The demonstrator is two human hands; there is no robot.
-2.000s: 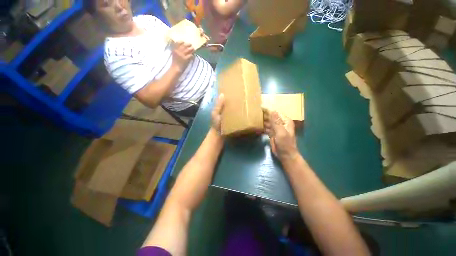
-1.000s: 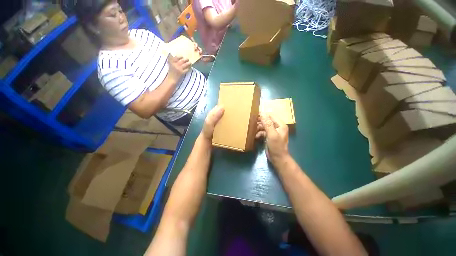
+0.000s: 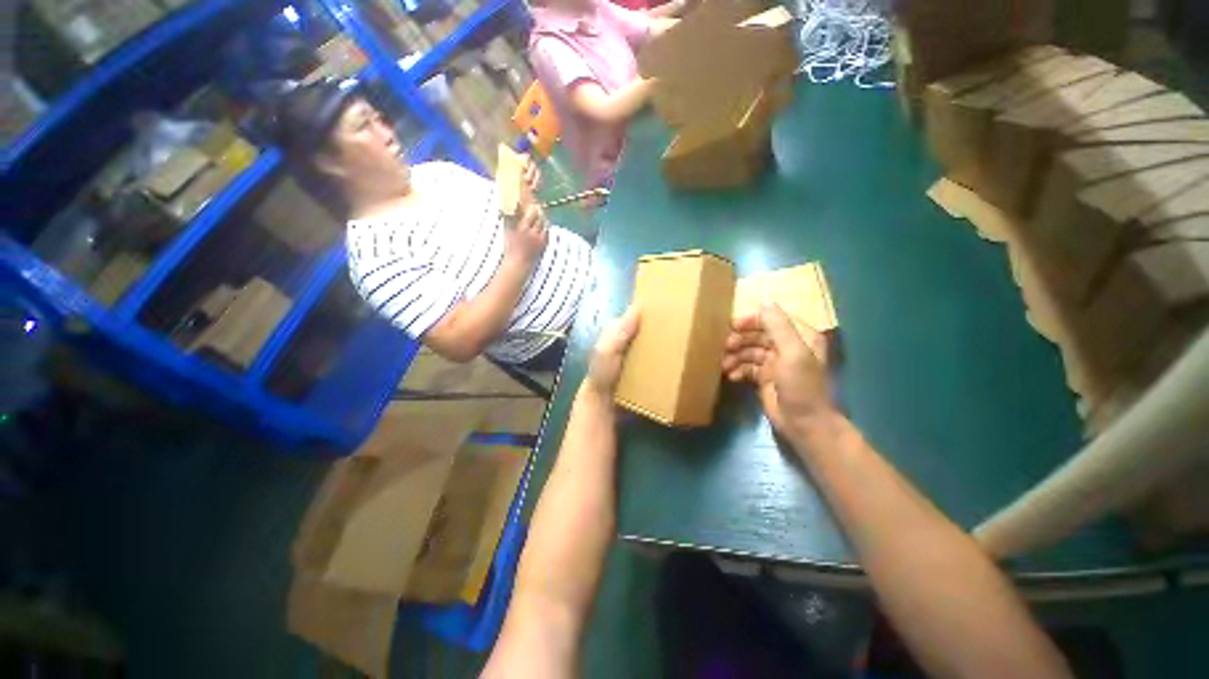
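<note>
A closed plain brown mailer box (image 3: 674, 338) is held tilted above the green bench top, its wide face and one long side showing. My left hand (image 3: 611, 356) grips its left edge. My right hand (image 3: 785, 371) is at the box's right side, fingers curled with the fingertips close to the box; whether they touch it is hard to tell. A second closed mailer box (image 3: 804, 285) lies on the bench behind my right hand, partly hidden by it.
The green bench (image 3: 886, 438) has stacked part-folded cartons (image 3: 1107, 199) at right beside a cream post (image 3: 1107, 444). An open box (image 3: 723, 146) and white cords (image 3: 845, 40) lie farther back. Two people stand left, near blue shelving (image 3: 199, 285). A large open carton (image 3: 398, 517) is on the floor.
The view has shifted, so the bench and box sit farther right. The held box has turned to show more of its right side. My right fingers have curled in beside it.
</note>
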